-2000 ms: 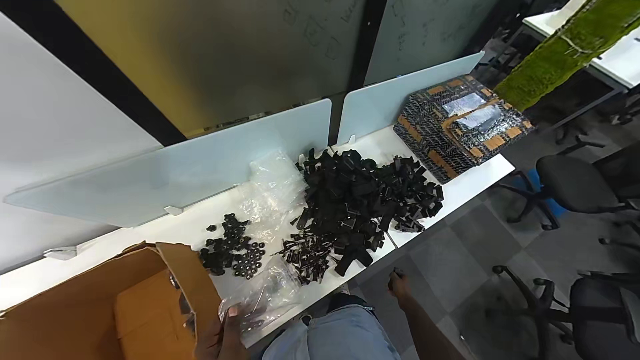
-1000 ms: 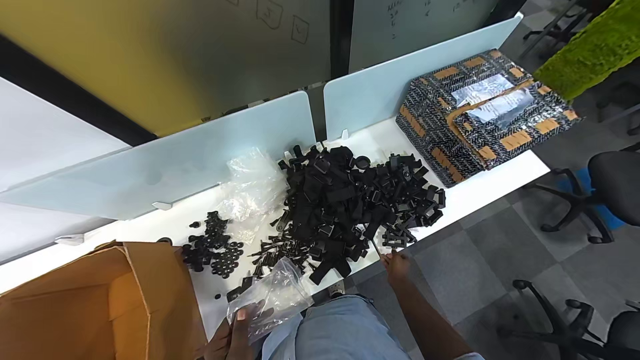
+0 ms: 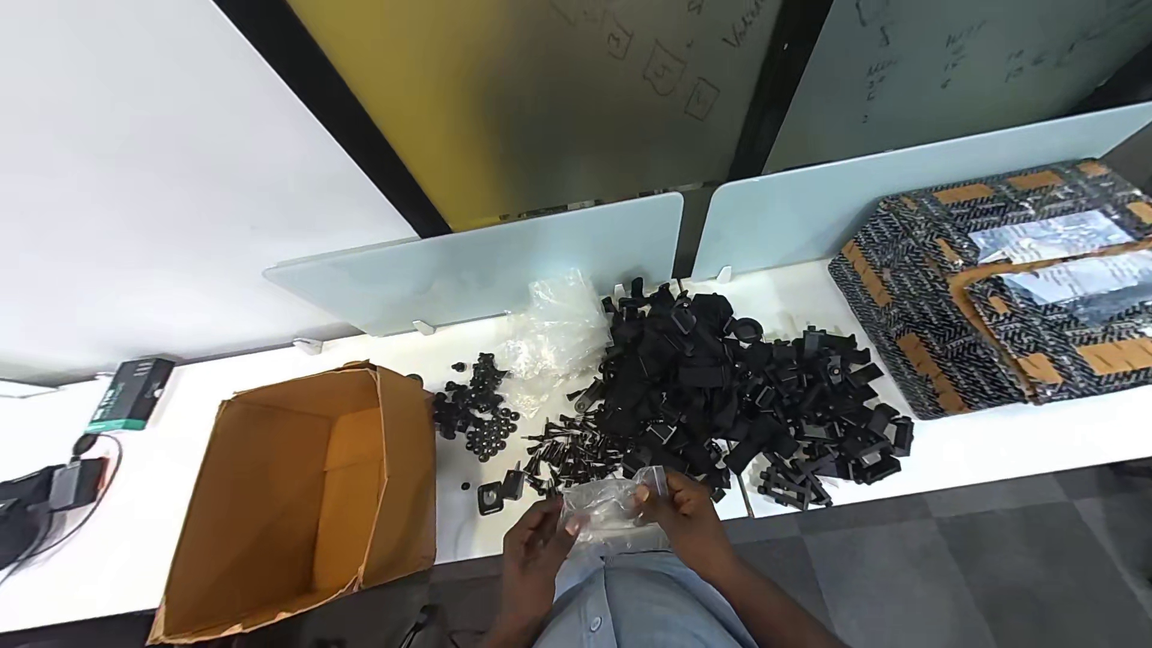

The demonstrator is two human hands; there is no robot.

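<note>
A clear plastic zip bag (image 3: 612, 508) is held between my two hands at the table's front edge. My left hand (image 3: 538, 549) pinches its left side, and my right hand (image 3: 686, 520) grips its upper right corner. Beyond them lie a pile of small black screws or pins (image 3: 576, 454) and a large heap of black plastic parts (image 3: 693, 369). Small black round pieces (image 3: 489, 434) and black knobs (image 3: 472, 396) are spread to the left. Two small black square pieces (image 3: 491, 498) rest near my left hand. A stack of clear plastic bags (image 3: 562, 328) lies behind the screws.
An open cardboard box (image 3: 409, 468) stands on the white table at left. Farther left are a small dark box (image 3: 132, 394) and a black adapter with cables (image 3: 76, 484). A large taped parcel (image 3: 927, 297) sits at right. Low frosted panels (image 3: 540, 261) line the back edge.
My right hand has come from the right side of the table's front edge to the clear bag, which both hands now hold. The view has swung left.
</note>
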